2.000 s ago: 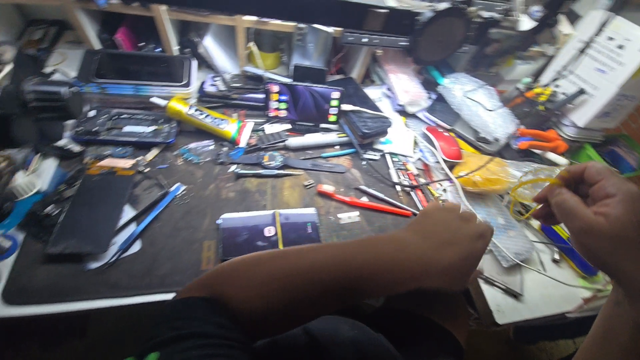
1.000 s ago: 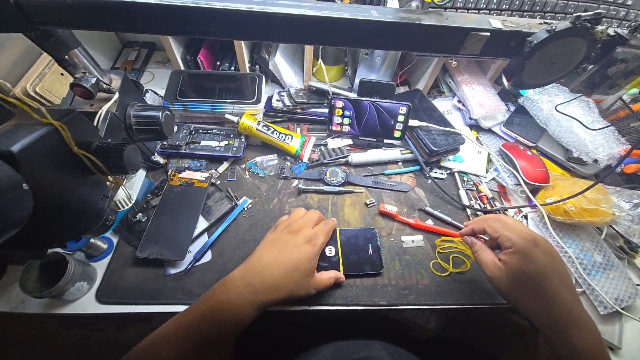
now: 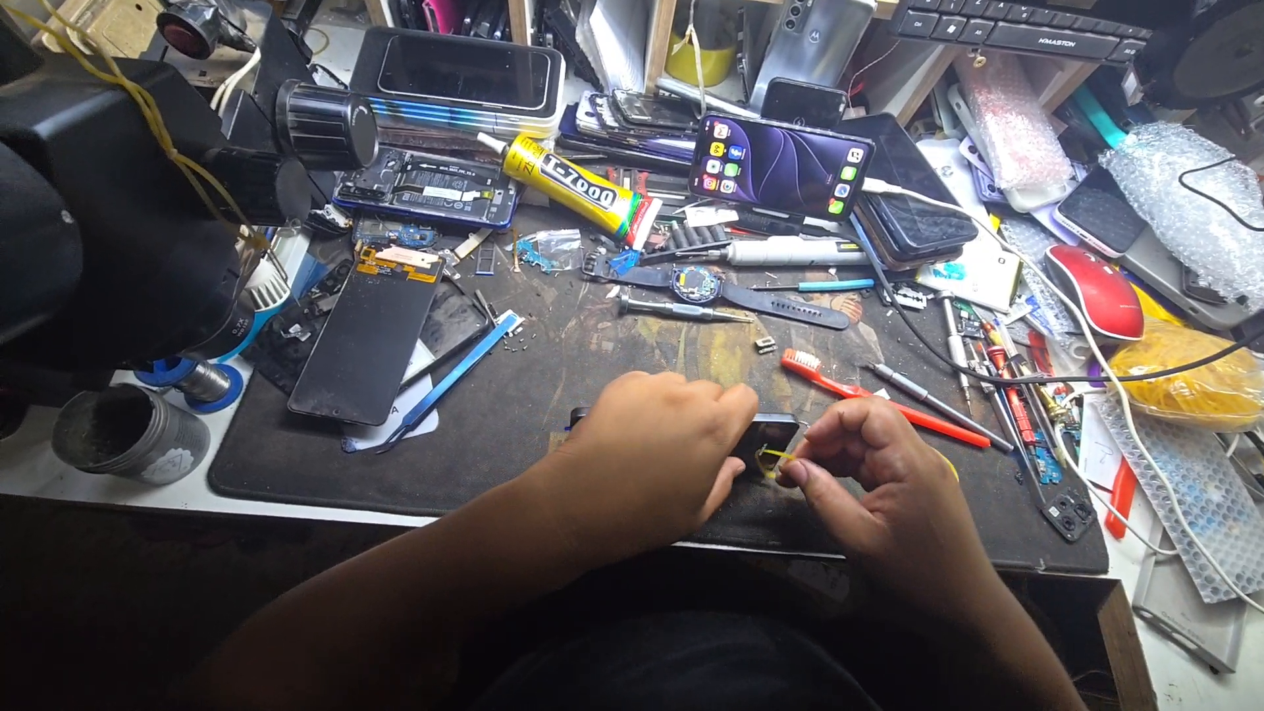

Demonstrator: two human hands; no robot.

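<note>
A dark phone is at the front of the black work mat, mostly hidden behind my left hand, which grips it. My right hand is at the phone's right end and pinches a yellow rubber band between thumb and fingertips; the band runs across the phone's end. Another bit of yellow shows at the right hand's outer edge. A red toothbrush lies just beyond the right hand, with a metal pen-like tool beside it. Farther back rest a smartwatch with its inside exposed and a precision screwdriver.
A detached phone screen and a blue spudger lie left. Behind are a yellow glue tube and a lit smartphone on a white cable. A microscope stands left. Tools, a red mouse and bagged rubber bands crowd the right.
Two seconds ago both hands were at the right and the phone lay free. The left hand now holds the phone; the right hand has come to its end with a yellow band.
</note>
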